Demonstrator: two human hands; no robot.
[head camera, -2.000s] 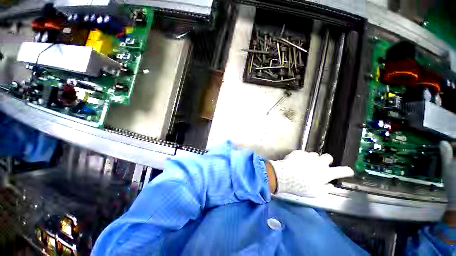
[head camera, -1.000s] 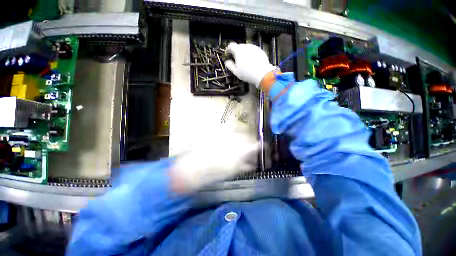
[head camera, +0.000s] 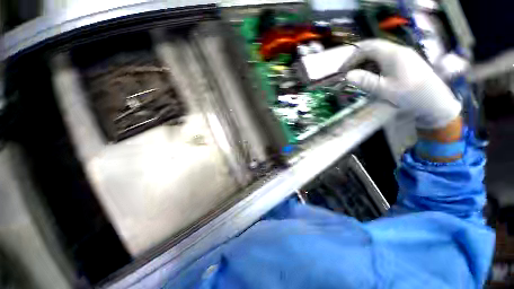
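Observation:
A green circuit board sits in its dark carrier on the line at upper centre, with orange-red coils and a white-silver heatsink bar. My right hand, white-gloved with a blue band at the wrist, is over the board's right part. Its fingers and thumb are curved beside the heatsink's right end; blur hides whether they hold anything. My left hand is not in view. A black parts tray with grey metal pins lies on a pale plate at left, blurred.
The silver conveyor rail runs diagonally in front of my blue smock. Below it is a dark, framed object. Another board with an orange coil stands at the upper right. White and blue blurred shapes lie beyond my hand.
The view has swung right and tilted, so the tray now shows at left. My right hand has moved from the pins tray to the board. My left hand has gone out of view.

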